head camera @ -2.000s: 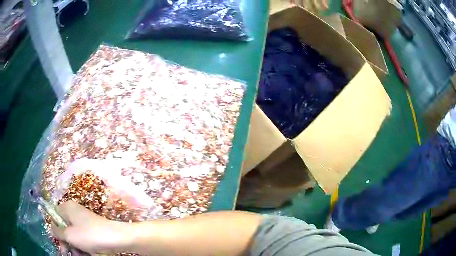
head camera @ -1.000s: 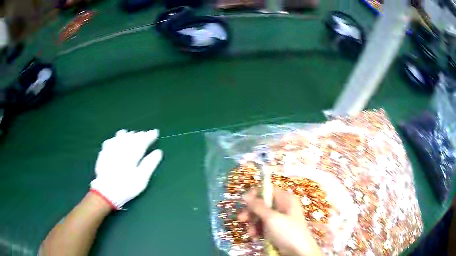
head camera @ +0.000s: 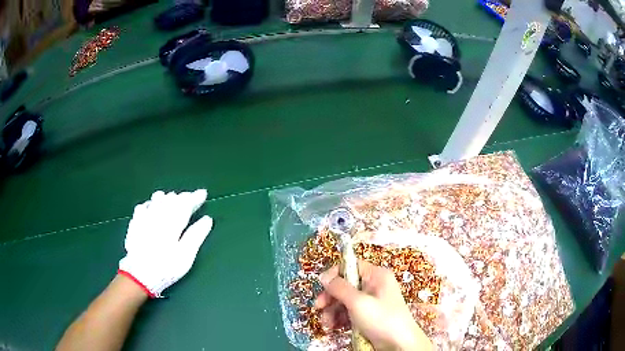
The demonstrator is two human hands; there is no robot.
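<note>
My left hand (head camera: 162, 241), in a white knitted glove with a red cuff, lies on the green surface with fingers together and thumb apart, holding nothing. My bare right hand (head camera: 370, 301) is shut on the hammer (head camera: 351, 264) by its wooden handle. The round grey hammer face with a central dimple points up. The right hand is over the opening of the clear bag of copper pieces (head camera: 493, 240). Loose shiny copper pieces show around its fingers. Whether the fingertips also hold a piece is hidden.
Fan units with pale blades lie on the belt, one at back left (head camera: 218, 70), one at back centre (head camera: 428, 42), others at both sides. A pale metal post (head camera: 490, 89) stands behind the copper bag. A bag of dark parts (head camera: 579, 192) is at right. Copper pieces (head camera: 94, 49) lie far left.
The view has swung from the box at the right back over the bench; my gloved left hand has come into view. Fans on the belt have shifted left in the picture. The hammer stays in my right hand.
</note>
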